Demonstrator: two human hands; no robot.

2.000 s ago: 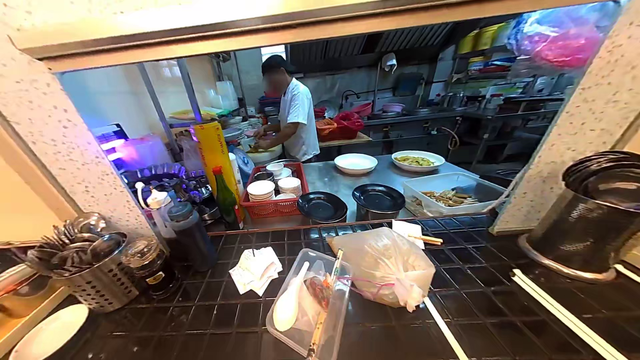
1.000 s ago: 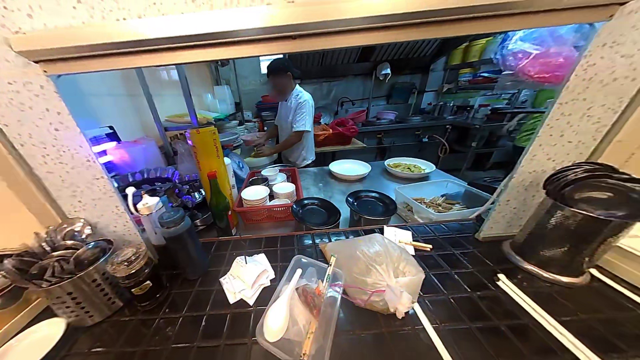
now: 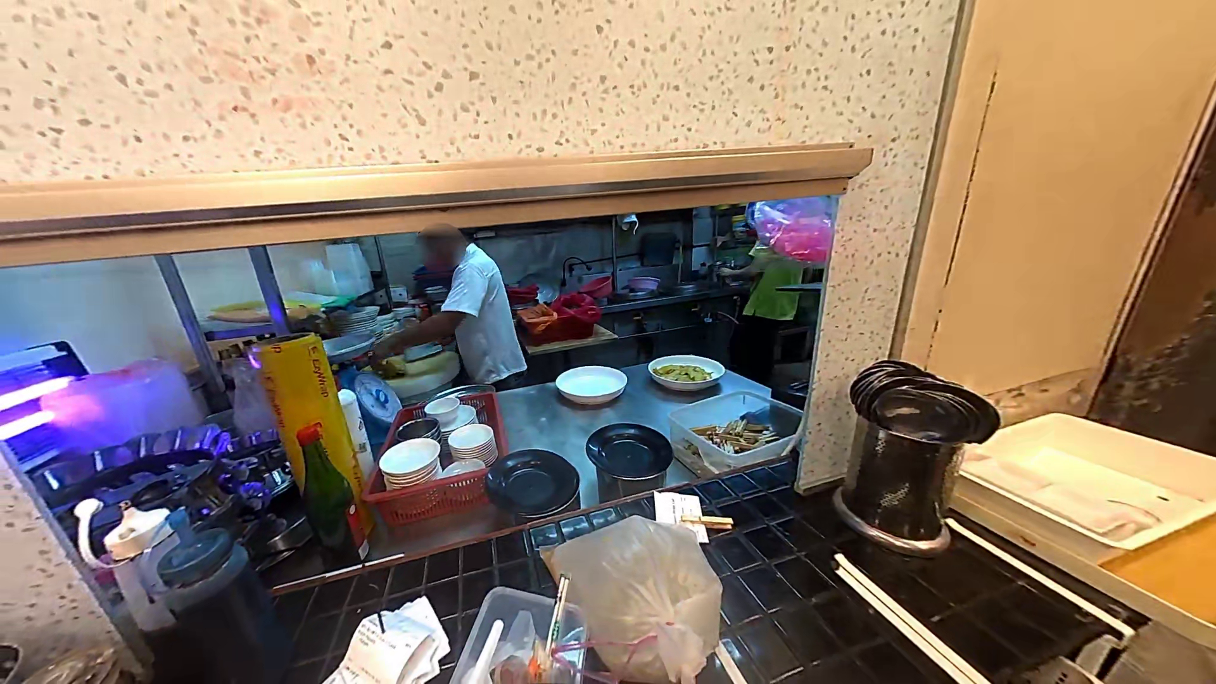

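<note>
Neither my left hand nor my right hand shows in the head view. On the black tiled counter stands a tied, clouded plastic bag [image 3: 638,594] with contents I cannot make out. A clear plastic tub [image 3: 508,617] touches its left side, holding a white spoon [image 3: 488,654] and chopsticks [image 3: 559,608]. Paper slips [image 3: 391,646] lie left of the tub, and another slip [image 3: 680,513] lies behind the bag. Through the pass-through window, a red basket [image 3: 437,494] of white bowls sits beside stacked black plates [image 3: 534,483] on a steel table.
A perforated metal holder [image 3: 893,484] with black lids or dishes stands right, near a cream tray [image 3: 1102,475]. Dark squeeze bottles [image 3: 214,589] and a green glass bottle [image 3: 331,499] are left. Two people [image 3: 484,313] [image 3: 771,294] stand in the kitchen behind a white bowl [image 3: 591,385].
The view has swung up and to the right. A second person in a green top now shows at the kitchen's right side. The counter items look unmoved.
</note>
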